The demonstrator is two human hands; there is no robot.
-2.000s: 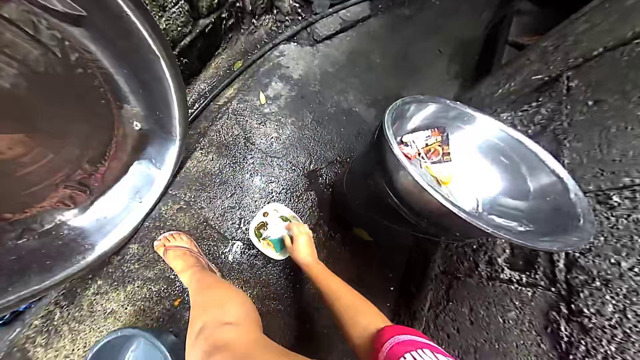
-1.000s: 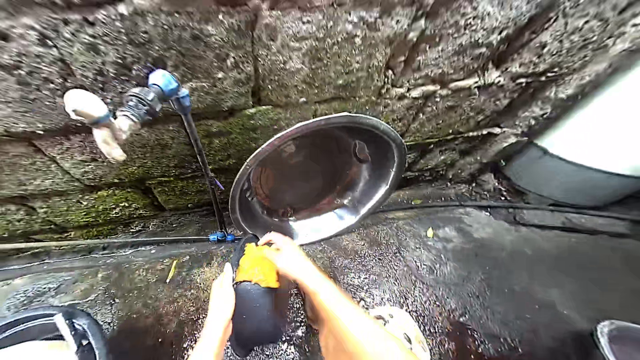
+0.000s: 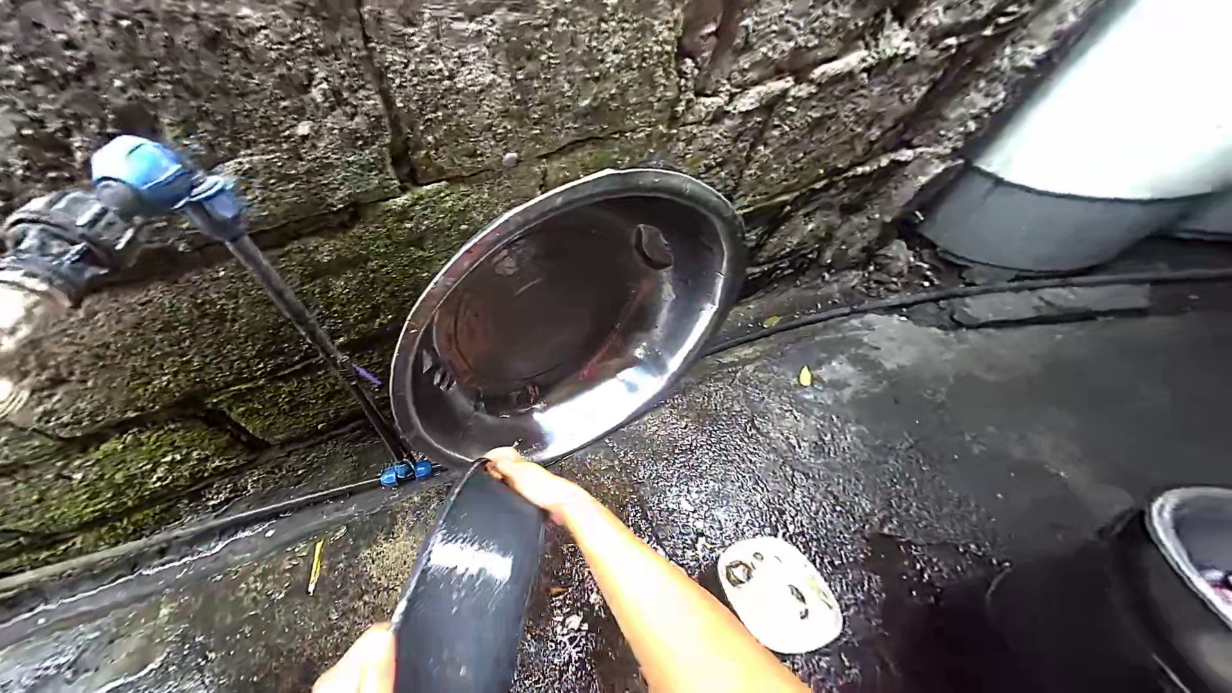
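Observation:
A dark, glossy container, its exact kind unclear, is held between my hands at the lower middle. My right hand grips its far end, close to the lower rim of a large round metal basin. At the bottom edge my left hand holds the near side, partly cut off by the frame. The basin leans against the stone wall with its inside facing me. A white dish with dark marks or bits on it lies on the wet ground, right of my right forearm.
A tap pipe with blue fittings rises at the left before the mossy block wall. A black hose runs along the wall's foot. A white and grey container stands back right; another metal basin is at the right edge.
The orange thing by my right hand one second ago no longer shows. My right hand, at the white dish two seconds ago, is now on the dark container. The view has swung toward the wall.

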